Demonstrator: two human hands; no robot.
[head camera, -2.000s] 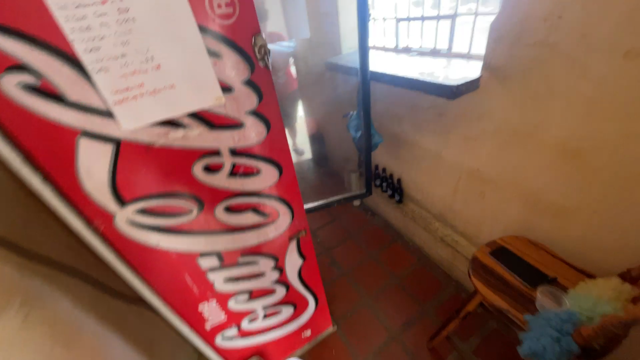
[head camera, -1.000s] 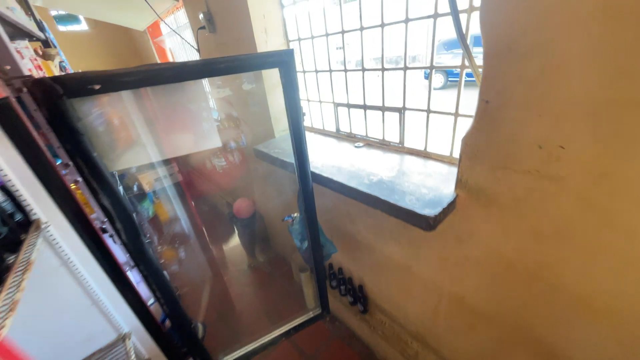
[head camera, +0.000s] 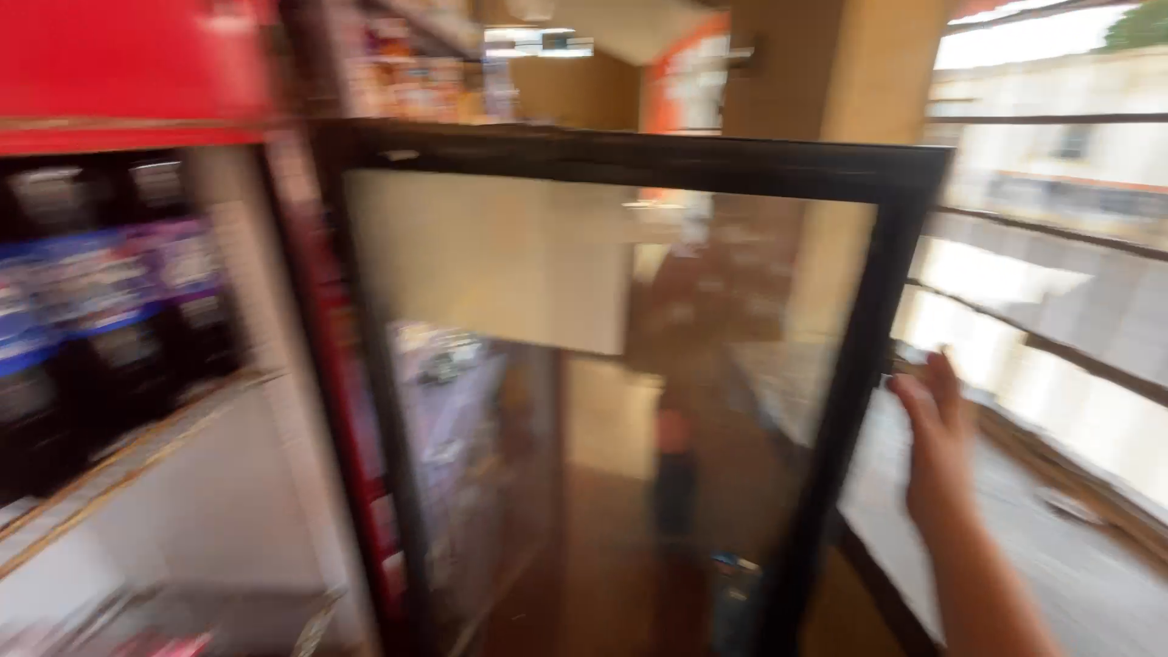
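Note:
My right hand (head camera: 935, 429) is raised at the right, its fingers apart, beside the outer edge of a black-framed glass cooler door (head camera: 844, 365). Blur hides whether the fingertips touch the frame. The door stands swung out from a red drinks cooler (head camera: 128, 73), whose inside shows at the left. Dark bottles with blue and purple labels (head camera: 100, 283) stand on its upper shelf (head camera: 137, 456). My left hand is out of view.
A window with metal bars (head camera: 1040, 219) and a wide sill (head camera: 985, 538) lie behind my right hand. Stocked shelves (head camera: 424, 82) show beyond the door's top. The glass reflects a blurred figure.
The view has turned left toward the cooler's inside, with the bottles now showing. My right hand has come into view by the door's edge; no hand shows in the earlier frames.

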